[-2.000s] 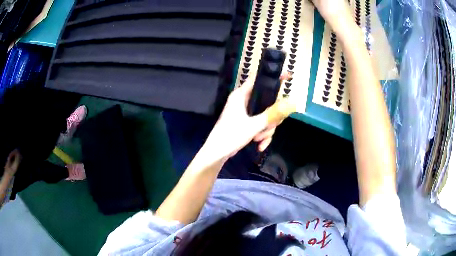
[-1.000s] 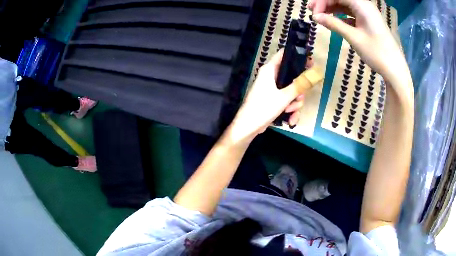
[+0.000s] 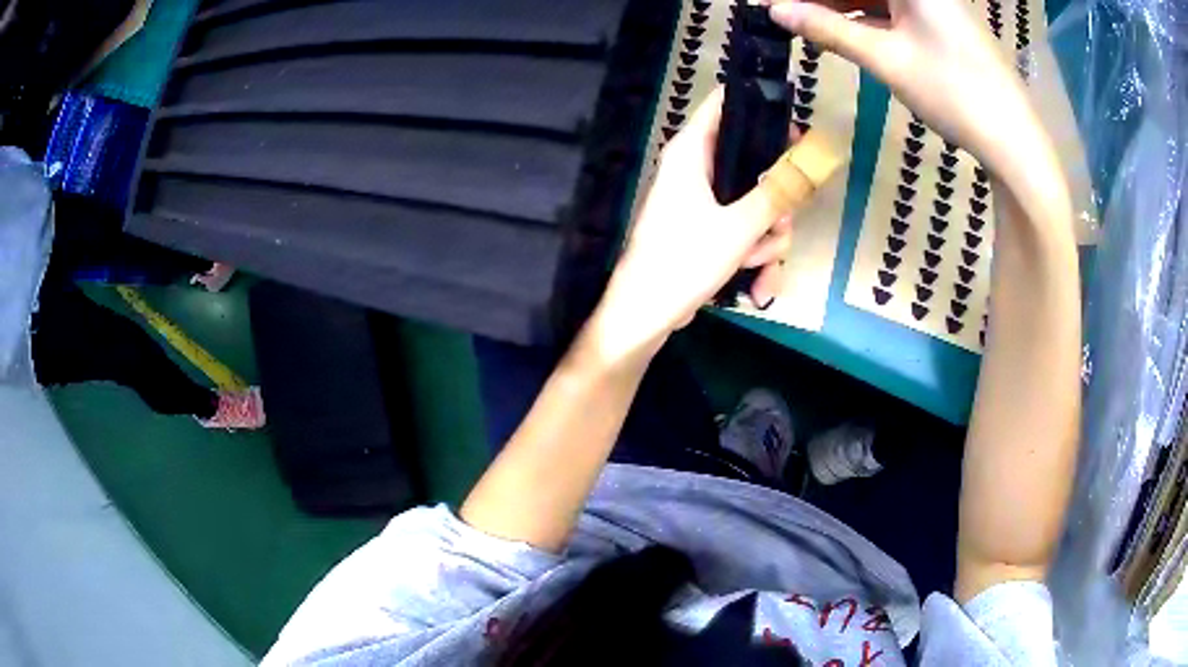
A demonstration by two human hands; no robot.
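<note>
My left hand [image 3: 697, 215], with a yellow-tan finger cot [image 3: 801, 172] on the thumb, holds a long black plastic part [image 3: 756, 111] upright in the view. My right hand [image 3: 899, 46] is at the part's far end near the top edge, its fingertips touching or almost touching it. Whether it pinches a pad is too small to tell. Backing sheets [image 3: 821, 261] with rows of small dark pads lie under and beside the hands; a second sheet [image 3: 919, 235] lies to the right, partly behind my right forearm.
A large black ribbed tray [image 3: 378, 156] lies to the left. Crinkled clear plastic [image 3: 1120, 300] and a layered stack [image 3: 1153, 521] are at the right. A blue bin [image 3: 98, 143] is at the far left. A person's legs and pink shoe [image 3: 235, 408] show on the green floor.
My left hand has raised the black part from lower on the sheet toward the top edge. My right hand has come from the pad sheets to the part's far end.
</note>
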